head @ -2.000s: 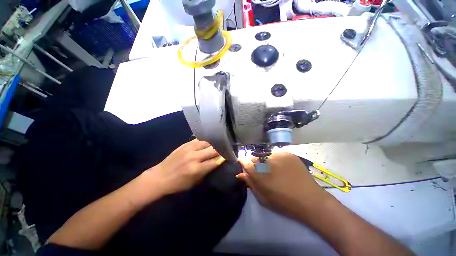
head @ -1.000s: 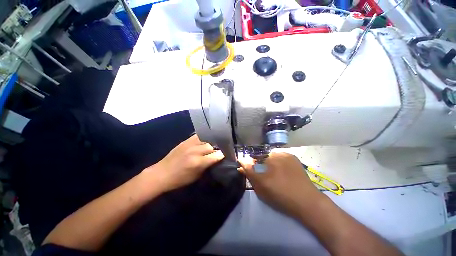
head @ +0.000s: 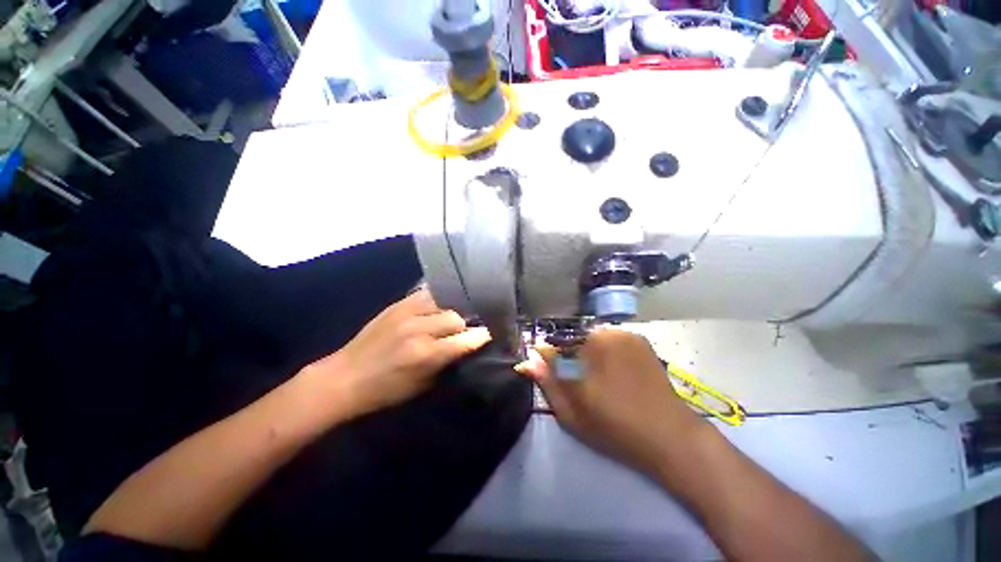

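Note:
A black garment (head: 329, 461) lies under and left of the white sewing machine head (head: 724, 242) and hangs off the table's left side. My left hand (head: 406, 346) holds the cloth just left of the needle area, fingertips on its edge. My right hand (head: 604, 379) is right of the needle area, with thumb and fingertips at the garment's edge. A small pale spot shows at its fingertips; I cannot tell what it is. The needle and presser foot are mostly hidden by the head and my right hand.
Yellow thread snips (head: 708, 395) lie on the bed, right of my right hand. A yellow ring (head: 463, 119) hangs around the grey post above the head. A red tray (head: 648, 68) with cones and tangled thread is behind the machine. Frames and a blue basket are at the far left.
The camera view has shifted slightly. Both hands stay at the cloth edge by the needle area, with only slight movement of the fingers.

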